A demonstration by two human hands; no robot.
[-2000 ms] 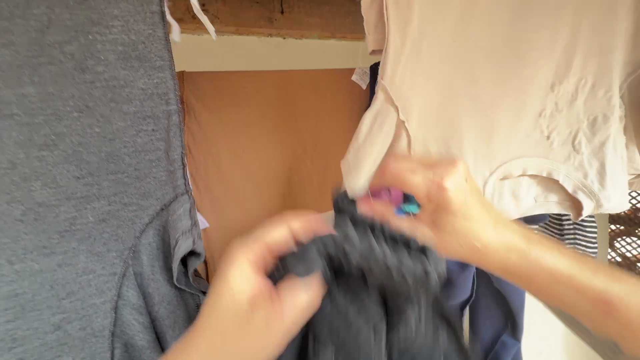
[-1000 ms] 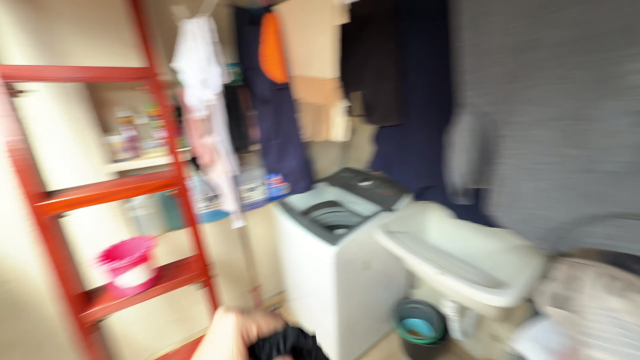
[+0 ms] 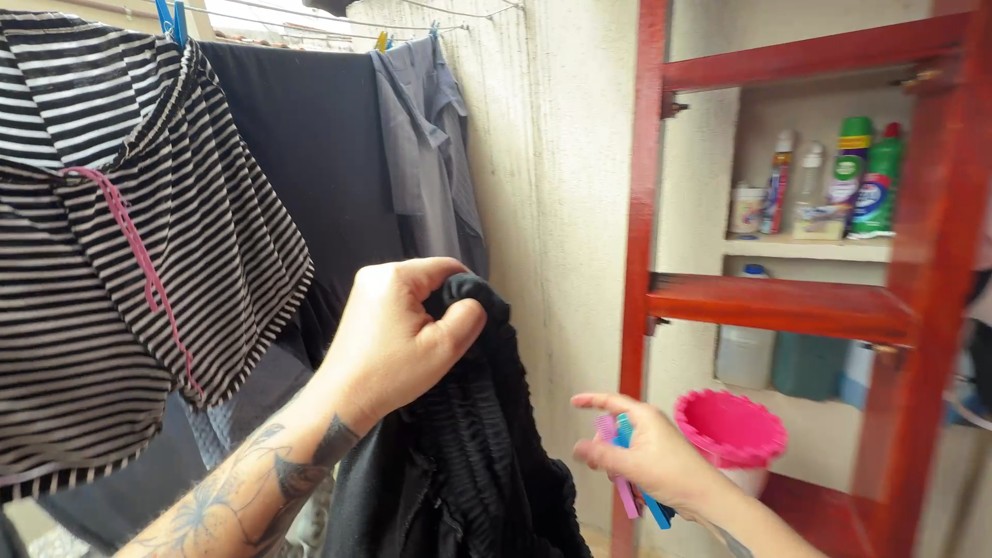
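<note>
My left hand (image 3: pixel 411 333) pinches the gathered waistband of a black garment (image 3: pixel 473 434), which hangs down in the lower middle. To its right, my right hand (image 3: pixel 643 457) holds a pink clothespin (image 3: pixel 625 488) and a blue clothespin (image 3: pixel 653 508) against the palm, thumb and index finger apart. It does not touch the garment. Striped shorts (image 3: pixel 194 256) with a pink drawstring hang at the left under a blue clothespin (image 3: pixel 180 25). Behind them hang a dark cloth (image 3: pixel 310 155) and a grey garment (image 3: pixel 426 132).
A red ladder (image 3: pixel 775 306) stands at the right, with a pink-rimmed bucket (image 3: pixel 732 430) on a lower step. Behind it, a wall shelf (image 3: pixel 806 249) holds several bottles. Clotheslines (image 3: pixel 310 29) run across the top left, beside a pale wall (image 3: pixel 550 194).
The view has swung far, past a washing machine and sink, to the striped shorts and ladder. Two seconds ago both hands were on the black garment; now my right hand is apart from it.
</note>
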